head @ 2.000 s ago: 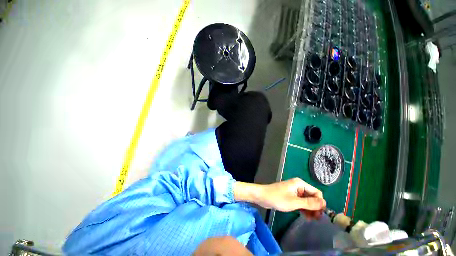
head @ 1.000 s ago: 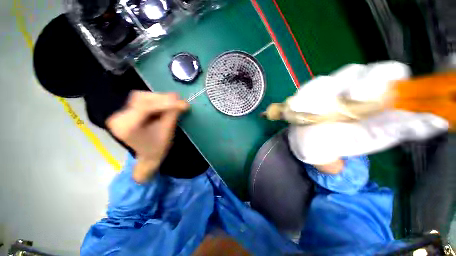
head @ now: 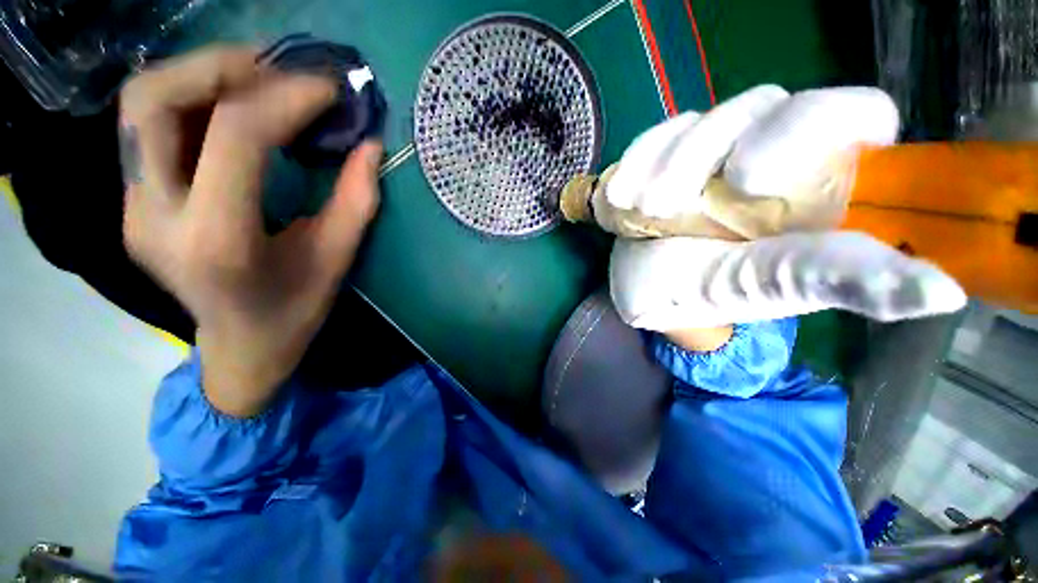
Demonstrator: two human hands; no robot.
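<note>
My bare left hand, a little blurred, has its thumb and fingers apart around a glossy black round housing on the green bench. The fingers hide part of the housing; whether they touch it I cannot tell. My right hand, in a white glove, is shut on an orange electric screwdriver. Its beige-wrapped nose points left, at the lower right rim of the silver screw plate. Tiny black screws lie on the plate's perforated face.
A grey rounded disc is at the bench's near side, below my right hand. Clear plastic tray is at the top left. Red lines cross the green surface. A white box-like object is at the lower right.
The view has turned and come nearer the bench. My left hand has moved from the bench edge to the housing and spread around it. The screwdriver nose has moved to the plate's rim.
</note>
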